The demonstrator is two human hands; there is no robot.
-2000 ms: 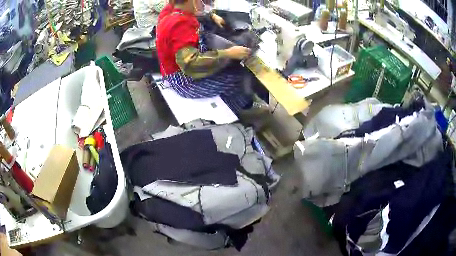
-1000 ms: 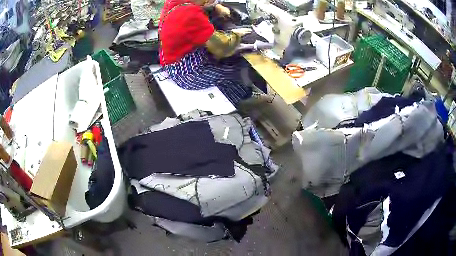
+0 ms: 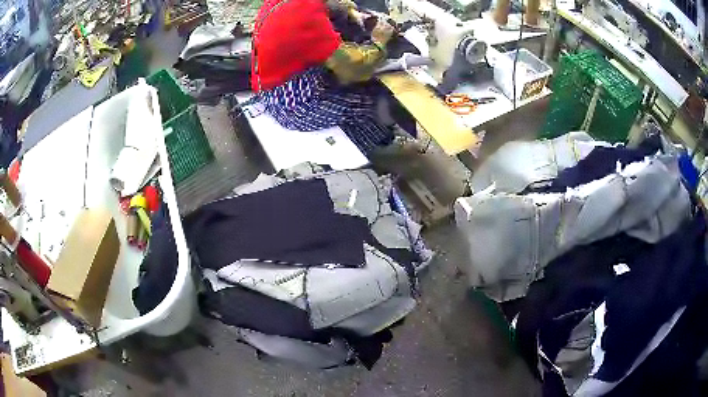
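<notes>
Neither of my hands can be made out. A tan shape is cut off at the lower left corner, and I cannot tell what it is. Nearest in front of me lies a heap of grey garment pieces [image 3: 361,291] with a dark navy panel [image 3: 279,225] flat on top. To the right, a second heap of grey pieces [image 3: 574,225] hangs over a crate, with navy cloth [image 3: 652,302] draped below it.
At left, a white tub-like table [image 3: 184,267] holds a cardboard box [image 3: 85,264], thread cones [image 3: 136,229] and dark cloth. Ahead, a person in red [image 3: 295,46] sits at a sewing machine [image 3: 458,46]. Orange-handled scissors [image 3: 461,102] and green crates [image 3: 590,93] stand beyond.
The seated person has leaned forward towards the machine, and their forearm has shifted. The view has moved slightly; the heaps lie as before.
</notes>
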